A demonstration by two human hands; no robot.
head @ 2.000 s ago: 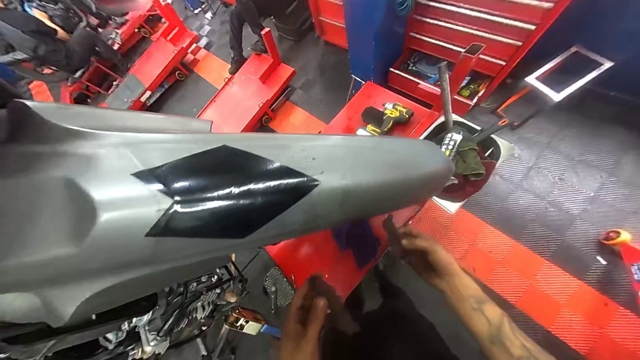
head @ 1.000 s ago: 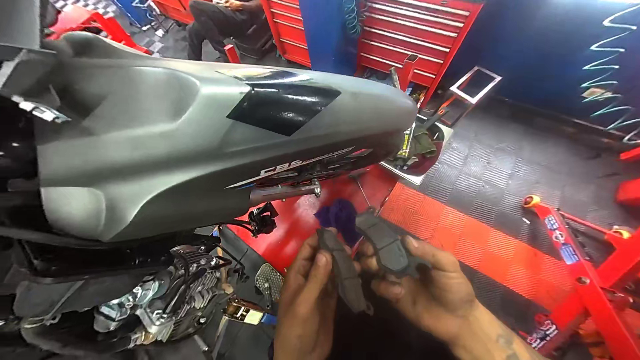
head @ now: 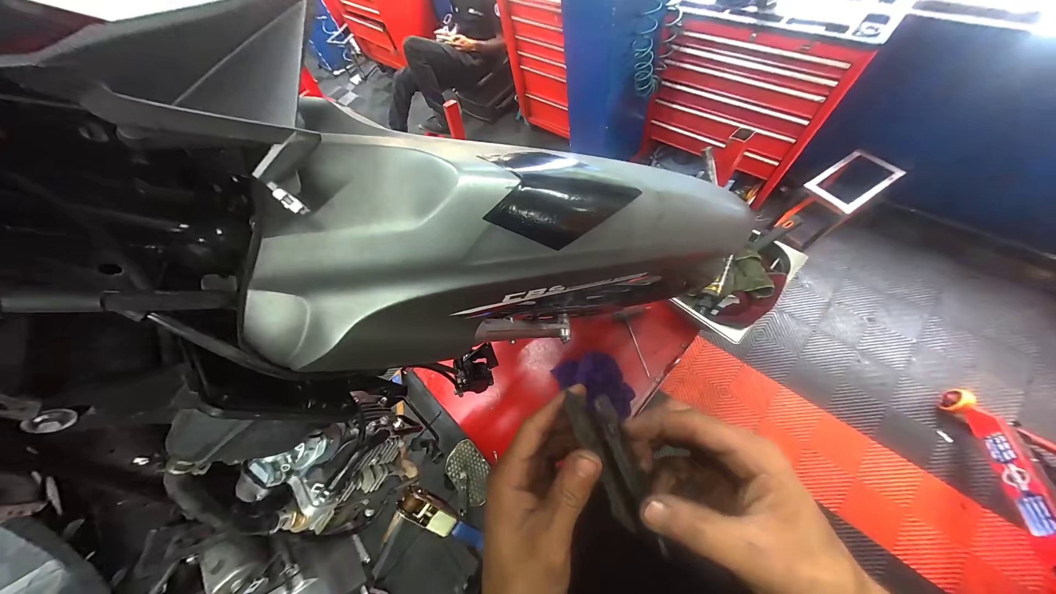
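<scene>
Two dark brake pads are held close together, edge-on, low in the head view. My left hand (head: pixel 544 495) grips the left brake pad (head: pixel 587 425), thumb on its face. The right brake pad (head: pixel 623 462) is between the thumb and fingers of my right hand (head: pixel 726 495). Just beyond the pads a crumpled purple cloth (head: pixel 594 375) lies on a red lift platform (head: pixel 528 363). Above it stretches the motorcycle's grey front fender (head: pixel 396 247) with a glossy black patch. A brake caliper (head: pixel 473 370) hangs by its hose under the fender.
Exposed engine parts (head: pixel 330 478) and a ratchet strap buckle (head: pixel 427 511) are at lower left. A bin with rags (head: pixel 747 289) stands past the fender's tip. Red tool cabinets (head: pixel 742 91) line the back, where another person (head: pixel 437 62) sits. A red jack (head: pixel 1006 470) is at right.
Both hands have brought the brake pads together; one second ago the pads were angled apart with their faces showing. The view has shifted.
</scene>
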